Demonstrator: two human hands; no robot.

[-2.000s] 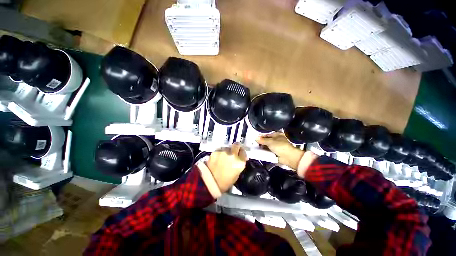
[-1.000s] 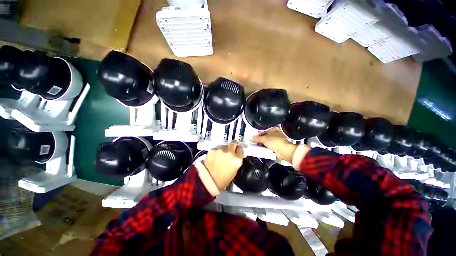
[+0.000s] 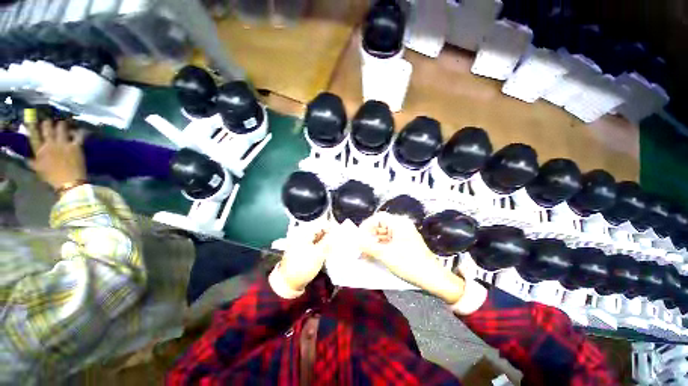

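Note:
A white sheet or strip (image 3: pixel 348 264), possibly label backing, is between my two hands, close to my body at the bench's near edge. My left hand (image 3: pixel 303 258) is closed at its left edge. My right hand (image 3: pixel 398 243) is curled with its fingertips together over its upper right part. Any small label in the fingertips is too small to tell. Black-headed cameras stand just beyond my hands: one front-row head (image 3: pixel 354 201) is behind the sheet and another (image 3: pixel 403 209) is partly hidden by my right hand. Their white bases (image 3: pixel 411 177) show below the back-row heads.
The double row curves away to the right. More cameras (image 3: pixel 198 173) stand left across a green gap (image 3: pixel 260 196). Another person's hand (image 3: pixel 59 154) rests on dark purple cloth (image 3: pixel 128 160) at far left. One camera (image 3: pixel 383 34) and white parts (image 3: pixel 520 68) stand on the brown board (image 3: pixel 453 94).
The view has swung left, showing the neighbouring person's arm. My hands have drawn back from the bases between the rows to near my body, and the white sheet now shows between them.

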